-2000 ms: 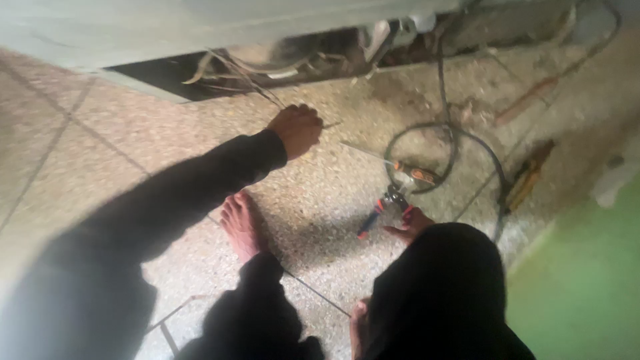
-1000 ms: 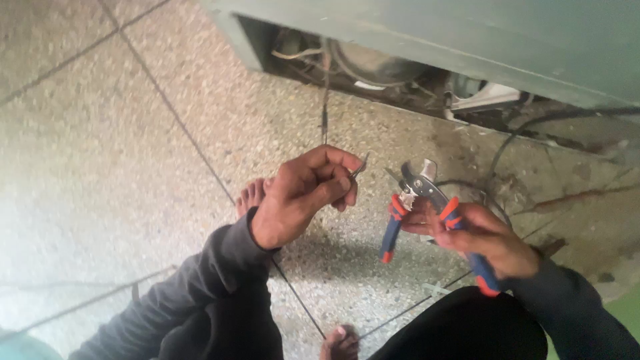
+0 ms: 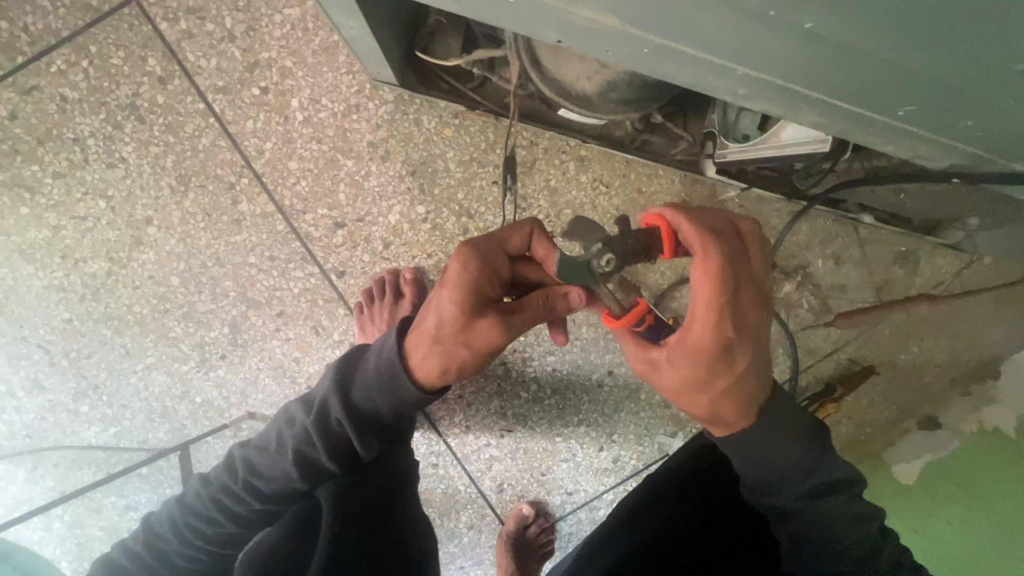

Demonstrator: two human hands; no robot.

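My right hand (image 3: pixel 708 320) holds a cable cutter (image 3: pixel 608 260) with orange and dark blue handles, which are spread apart. The cutter's jaws are apart, and the lower left one meets the fingertips of my left hand (image 3: pixel 500 296). A thin wire (image 3: pixel 510 172) with a dark sleeve or joint hangs from the opening of a grey metal cabinet down to my left hand. My left thumb and fingers are pinched together on the wire's end, which is mostly hidden behind them.
The grey metal cabinet (image 3: pixel 800 72) stands across the top right, with a round compressor-like housing (image 3: pixel 592 76) and loose wires inside. A black cable (image 3: pixel 788 228) curves over the floor at right, near a yellowish-brown object (image 3: pixel 852 388). My bare feet (image 3: pixel 388 304) are on the speckled floor.
The cutter in my right hand has come from beside my left hand to touch its fingertips. Two seconds ago my right hand and the cutter were low near the floor, by the coiled cable.
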